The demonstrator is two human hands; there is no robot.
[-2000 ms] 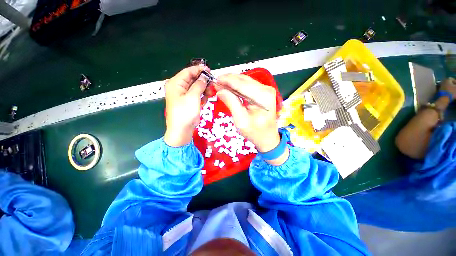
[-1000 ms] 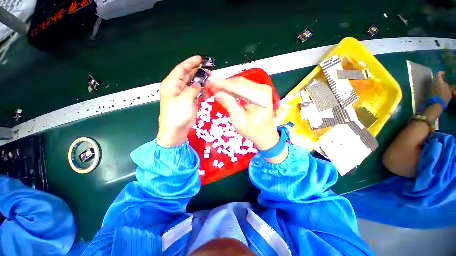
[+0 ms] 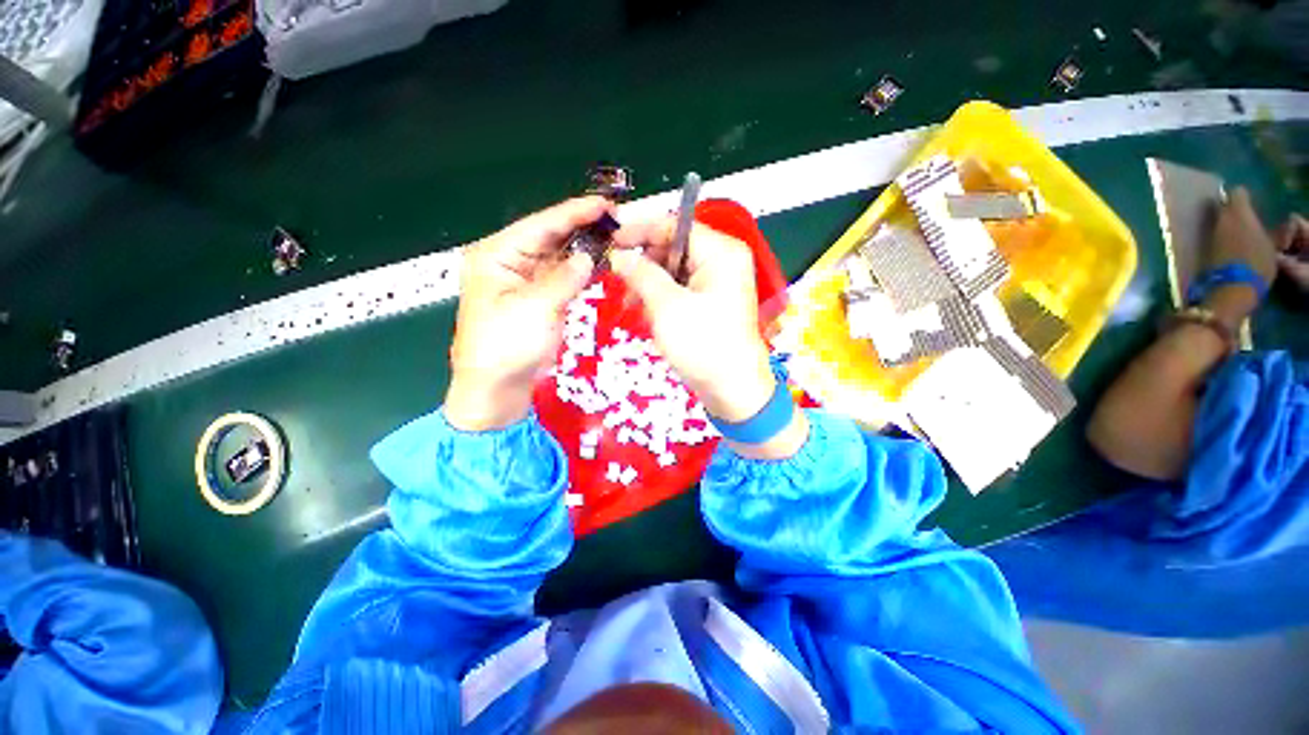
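My left hand [image 3: 514,309] holds a small dark electronic module [image 3: 592,239] in its fingertips, above the far left part of the red tray [image 3: 625,495]. My right hand [image 3: 699,299] is beside it, its thumb and fingertips at the module. The grey tweezers [image 3: 686,218] are in my right hand and point up and away from me. Small white pieces [image 3: 632,388] lie scattered in the red tray. Another module [image 3: 610,180] lies just beyond my fingertips, near the white edge strip.
The yellow tray [image 3: 1113,256] on the right holds striped and plain sheets. A tape roll [image 3: 205,462] rings a module at left. Modules lie spaced on the dark green belt [image 3: 474,122]. A neighbour's arm [image 3: 1170,388] is by a pale board [image 3: 1189,216]. A blue sleeve shows at lower left.
The tweezers have swung upright, away from the module. Both hands now meet at the module. Belt modules at left have shifted right. The neighbour's arm has moved left.
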